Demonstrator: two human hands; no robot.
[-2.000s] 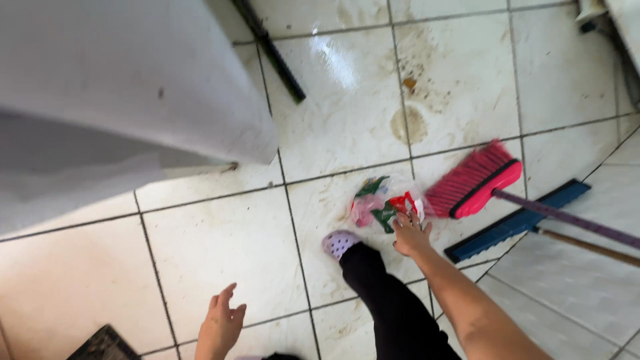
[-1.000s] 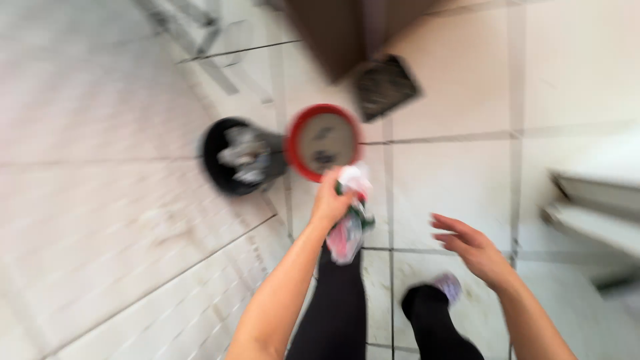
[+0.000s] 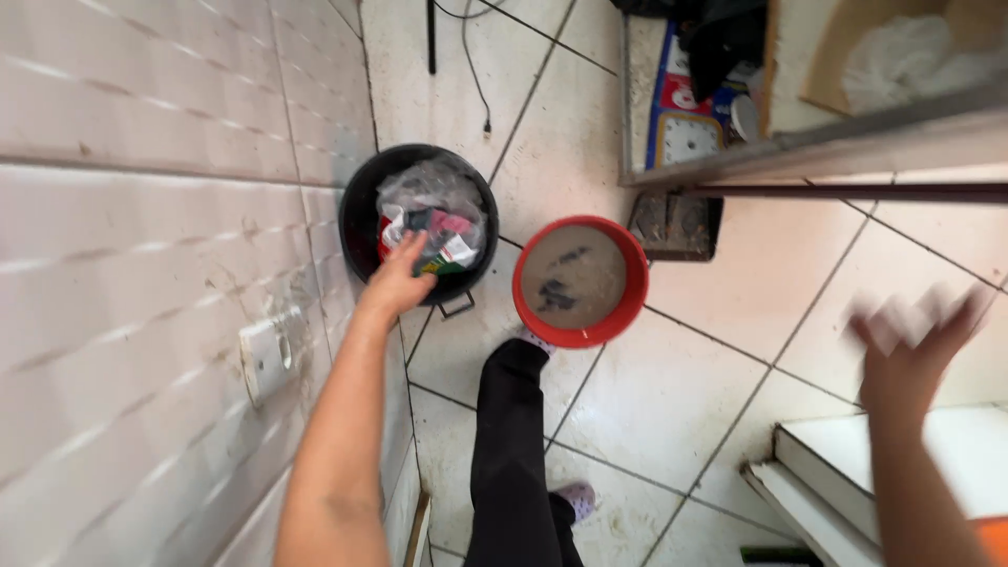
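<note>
My left hand (image 3: 403, 276) reaches over the black trash bin (image 3: 352, 213), its fingers spread at the crumpled plastic packaging (image 3: 449, 244) of red, green, white and pink. The packaging lies inside on clear plastic bags (image 3: 433, 185); whether my fingertips touch it I cannot tell. On the right, my right hand (image 3: 917, 354) is raised, blurred, with fingers apart and nothing in it. Between the hands, nearer the bin, a red bucket (image 3: 635, 291) holds murky grey water with dark matter floating in it.
A dirty dustpan (image 3: 677, 228) lies beside the bucket under a shelf unit (image 3: 827, 150) that holds a clock and bags. A cable (image 3: 475, 71) runs over the tiled floor. The tiled wall with a wall socket (image 3: 266, 358) borders the left. A white cabinet edge (image 3: 827, 465) stands lower right.
The plastic packaging was on the floor by a broom, then in my left hand; now it lies in the bin, released. The view has swung far across the room.
</note>
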